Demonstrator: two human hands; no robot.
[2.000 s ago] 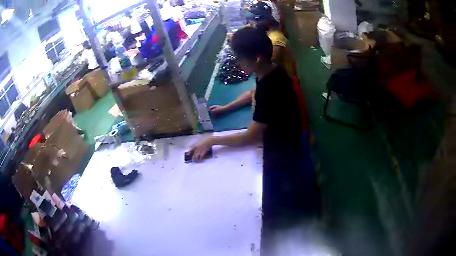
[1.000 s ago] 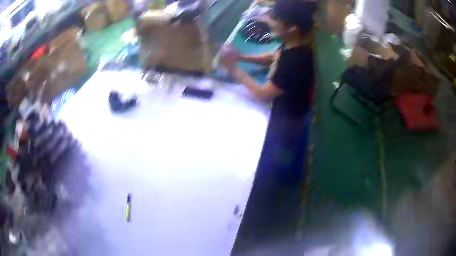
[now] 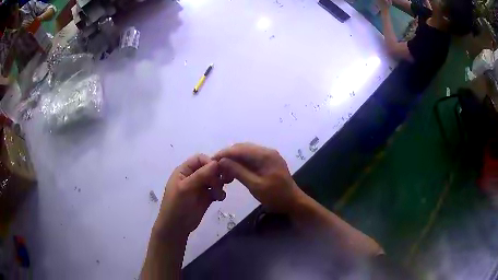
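Note:
My left hand (image 3: pixel 188 194) and my right hand (image 3: pixel 262 172) are raised over the near edge of the white table (image 3: pixel 147 147). Their fingertips meet, with fingers bent. No object shows clearly between them; anything pinched there is hidden or too small to tell. A marker pen (image 3: pixel 203 79) with a yellow barrel and black end lies on the table beyond my hands.
Shiny clear plastic bags (image 3: pixel 73 101) lie at the left. A pile of grey items (image 3: pixel 98 19) is at the far left. A dark flat item (image 3: pixel 334 10) lies at the far edge. Small scraps (image 3: pixel 314 144) dot the right edge. A person in black (image 3: pixel 431 41) stands at upper right.
The view has swung down to the near part of the table. My two hands have come into view. The pen now shows higher in the picture, and the person is at the upper right corner.

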